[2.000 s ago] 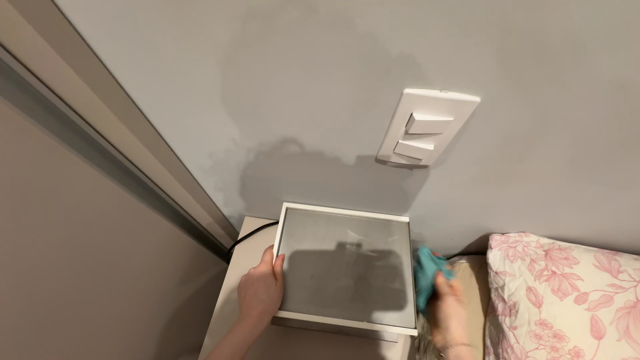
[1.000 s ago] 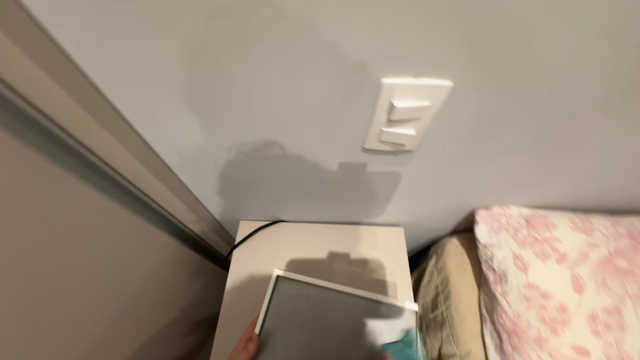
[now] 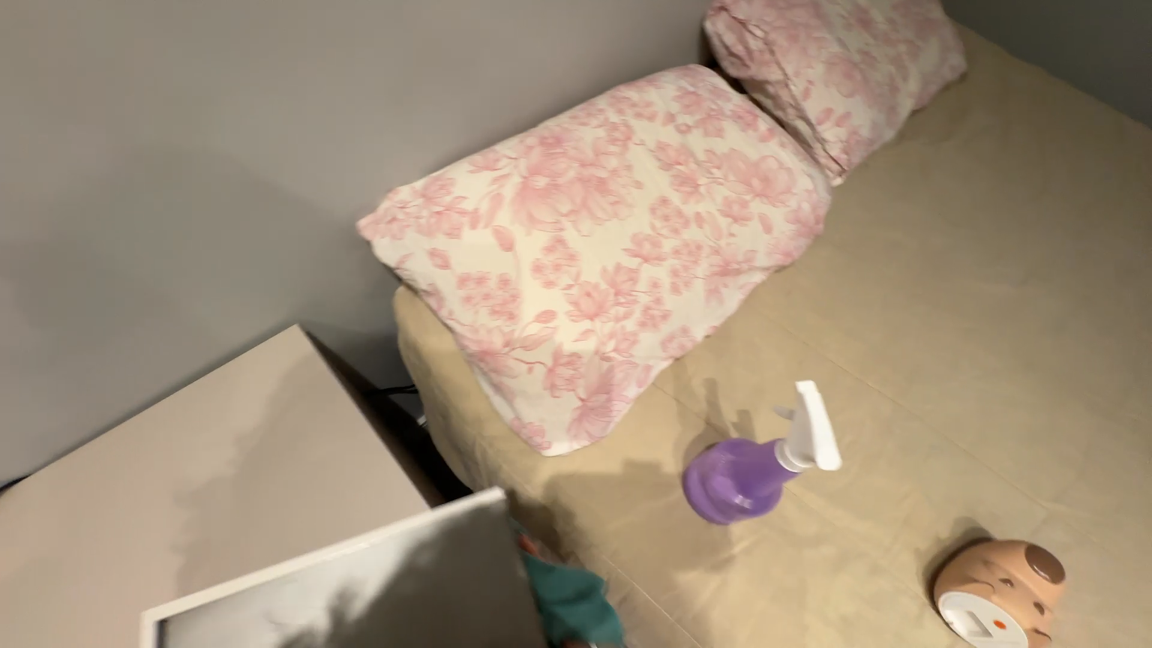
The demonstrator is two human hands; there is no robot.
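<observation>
A white-framed panel with a grey, glossy face (image 3: 423, 585) is tilted at the bottom left, over the near part of a pale bedside table (image 3: 225, 450). At its right edge my right hand (image 3: 529, 545) shows only as a bit of finger beside a teal cloth (image 3: 576, 598); the cloth hides most of it. My left hand is out of view. On the bed stands a purple spray bottle (image 3: 733, 481) with a white trigger head. Nearer the bottom right lies a brown animal-shaped object (image 3: 999, 585) with a white base.
Beige bedding (image 3: 945, 360) covers the bed. A pink floral pillow (image 3: 585, 243) lies against the grey wall (image 3: 225, 135), with a second floral pillow (image 3: 846, 63) farther right. A dark gap with a black cable (image 3: 391, 391) separates the table and bed.
The framed panel has moved off the back of the table toward me. My left hand, at the panel's left edge before, is out of view. The view has swung right to the bed.
</observation>
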